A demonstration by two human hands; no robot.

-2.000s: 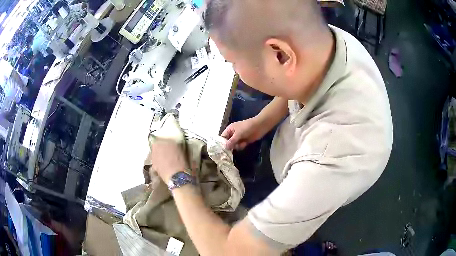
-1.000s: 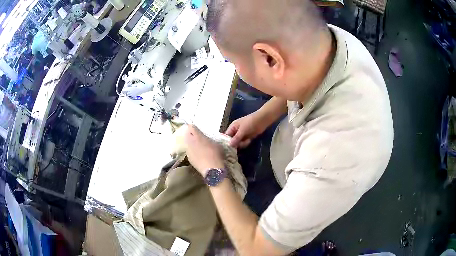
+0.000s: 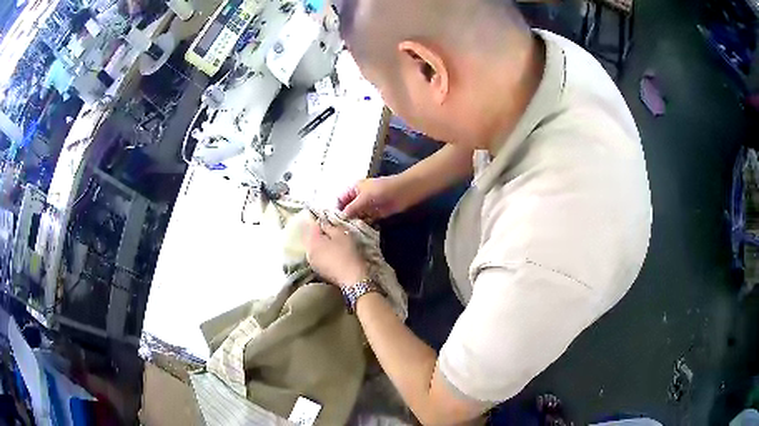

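Neither of my own hands is in view. A person [image 3: 549, 216] sits at the white table, seen from the side and above. This person's bare hands [image 3: 333, 237] are close together on the cloth just below the needle area [image 3: 268, 193]. Their fingers pinch the edge of the pale striped lining [image 3: 233, 358]. The olive-khaki garment [image 3: 308, 345] lies bunched over the near table edge, with a white label [image 3: 305, 411] low on it. The fingertips and seam edge are too blurred to tell the exact hold.
A sewing machine [image 3: 241, 116] stands on the white table [image 3: 195, 241], with a control panel [image 3: 220, 37] behind. A dark slender tool [image 3: 316, 121] lies to its right. Other machines crowd the left. A wooden table edge [image 3: 381, 137] runs beside the person. A pink item [image 3: 652, 94] is on the dark floor.
The person's watch-wearing hand has moved right and off the needle area, uncovering it. Their other hand has come up and closer to it. The garment has spread out flatter, and the view has shifted slightly.
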